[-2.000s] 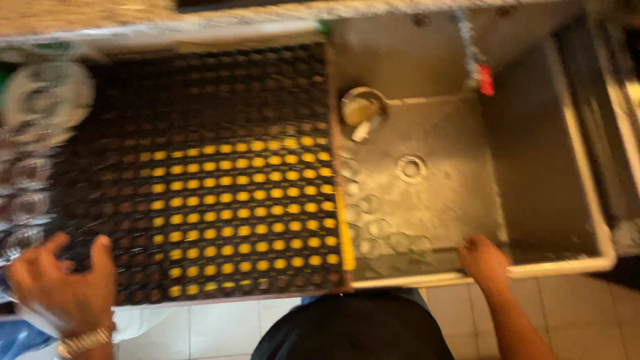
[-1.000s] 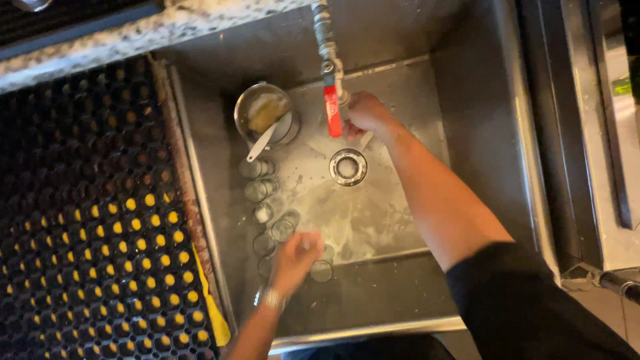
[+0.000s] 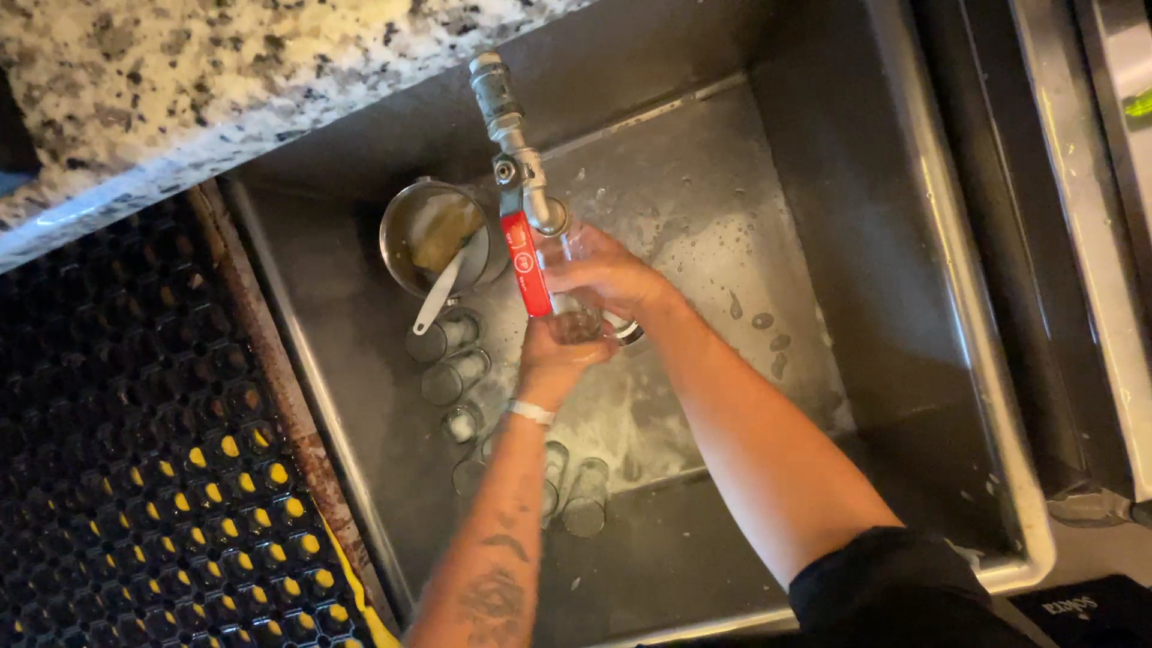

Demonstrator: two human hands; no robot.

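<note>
Both my hands are under the tap, above the floor of a stainless steel sink. My left hand (image 3: 560, 353) is closed around a clear drinking glass (image 3: 576, 326), partly covered by the tap's red lever (image 3: 527, 265). My right hand (image 3: 612, 274) reaches in from the right, its fingers at the glass just below the spout (image 3: 547, 216); whether it holds the same glass or another I cannot tell. Several glasses (image 3: 587, 497) lie in the sink to the left and below. A metal pot (image 3: 396, 256) with a white-handled utensil (image 3: 441, 292) in it stands at the upper left.
A black perforated rubber mat (image 3: 117, 405) with yellow showing through its holes lies left of the sink. A speckled stone counter (image 3: 207, 81) runs along the top left. The sink's metal rim (image 3: 963, 270) borders the right side.
My left hand has moved up from the lower glasses to the tap and now holds a glass. My right hand stays by the tap. The view has come closer to the sink.
</note>
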